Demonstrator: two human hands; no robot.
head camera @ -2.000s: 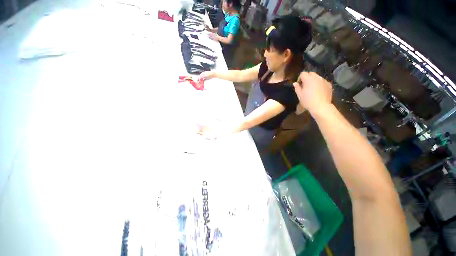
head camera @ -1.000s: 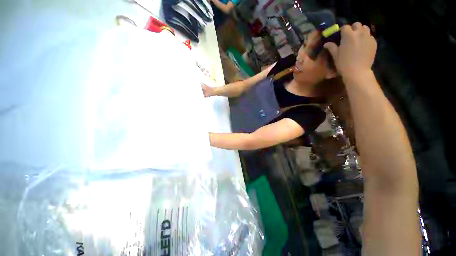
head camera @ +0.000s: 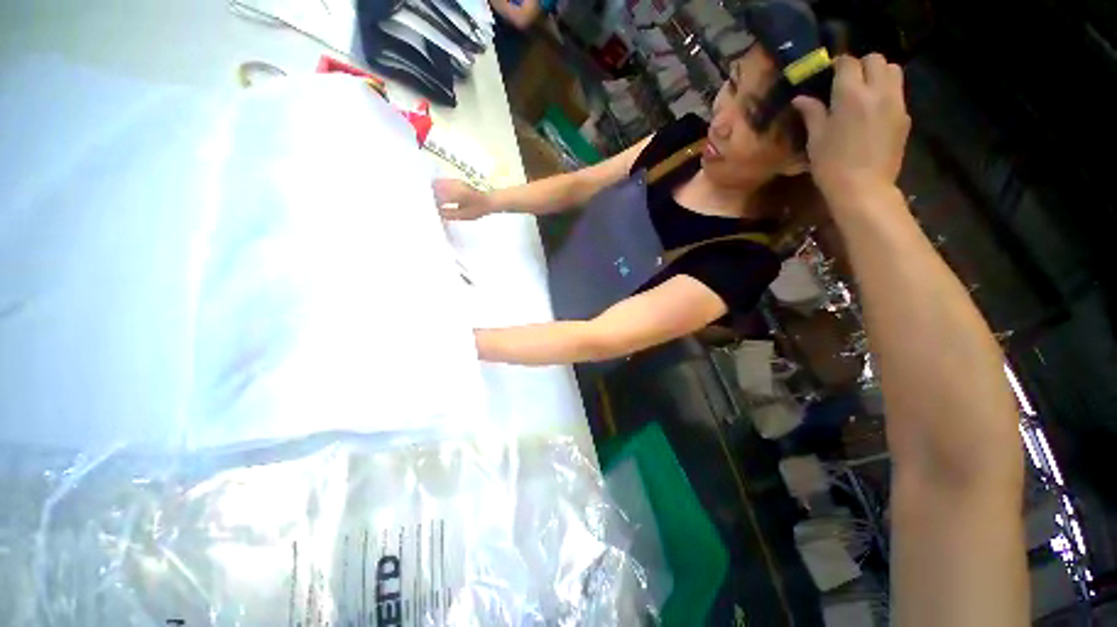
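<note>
My right hand point(head camera: 857, 129) is raised at the upper right on a bare forearm. Its fingers are bent, the thumb stands apart, and I see nothing held in it. It overlaps the edge of another person's dark headwear in view; whether it touches is unclear. My left hand is not in view. A large white sheet or bag pile point(head camera: 306, 282) covers most of the table nearest me. Clear poly bags point(head camera: 502, 527) with black printing lie at the bottom, shiny and wrinkled.
A person point(head camera: 723, 184) in a black top and grey apron stands at the table's edge, both arms over it. Black bags or pieces point(head camera: 410, 55), a red item point(head camera: 420, 123) and a tape roll point(head camera: 260, 71) lie on the far table. A green bin point(head camera: 686, 539) stands beside the table.
The view has turned and come closer to the other person and the poly bags. My right hand has moved up and right in the picture, still raised.
</note>
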